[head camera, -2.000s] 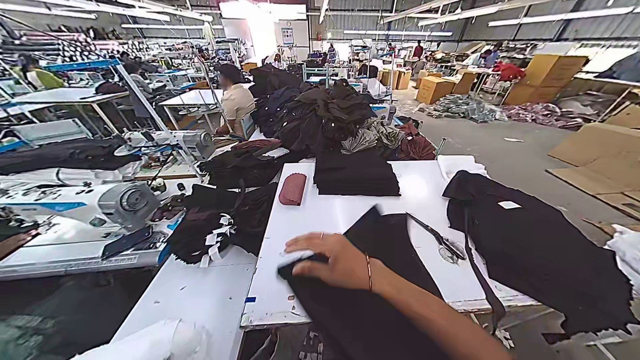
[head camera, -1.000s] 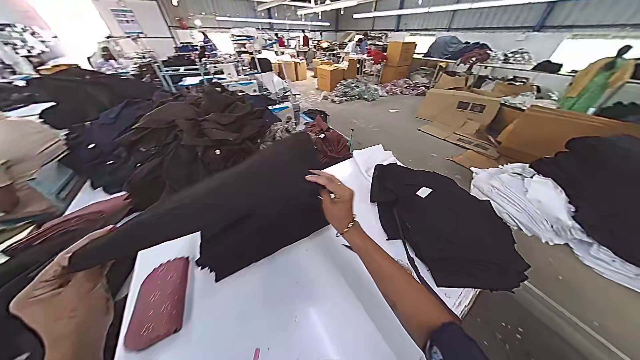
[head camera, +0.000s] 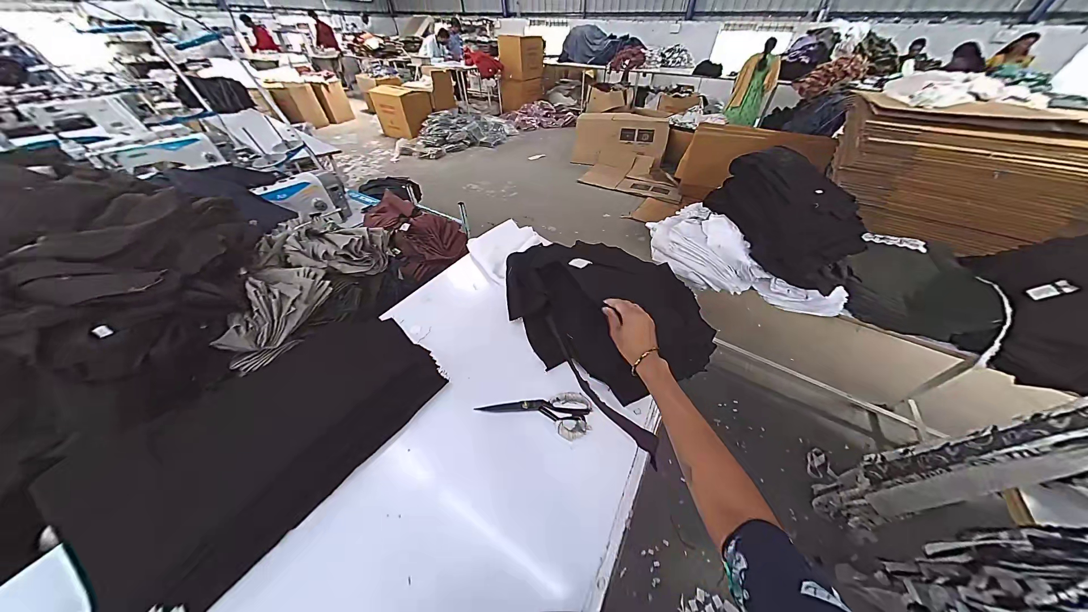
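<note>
My right hand (head camera: 631, 331) rests on a stack of black cut fabric (head camera: 654, 285) at the right edge of the white table (head camera: 476, 501); its fingertips are at the cloth, and whether they grip a piece is unclear. Just left of that stack lies a pair of black-bladed scissors (head camera: 544, 408), its handles wrapped in something pale. A narrow black fabric strip (head camera: 608, 408) trails from the stack past the handles and over the table edge. Black fabric (head camera: 229, 459) covers the table's left side. My left hand is out of view.
Dark garments and grey-green pieces (head camera: 289, 289) are heaped at left beside a maroon bundle (head camera: 416, 238). Beyond the table's right side, white fabric (head camera: 714, 255) and black bundles (head camera: 782, 221) lie on another surface. Flattened cardboard (head camera: 960, 178) is stacked behind. Several people are farther back.
A second ago both hands held a black fabric piece over the table; now my right hand is at the black stack and my left has left the view. The view has swung right.
</note>
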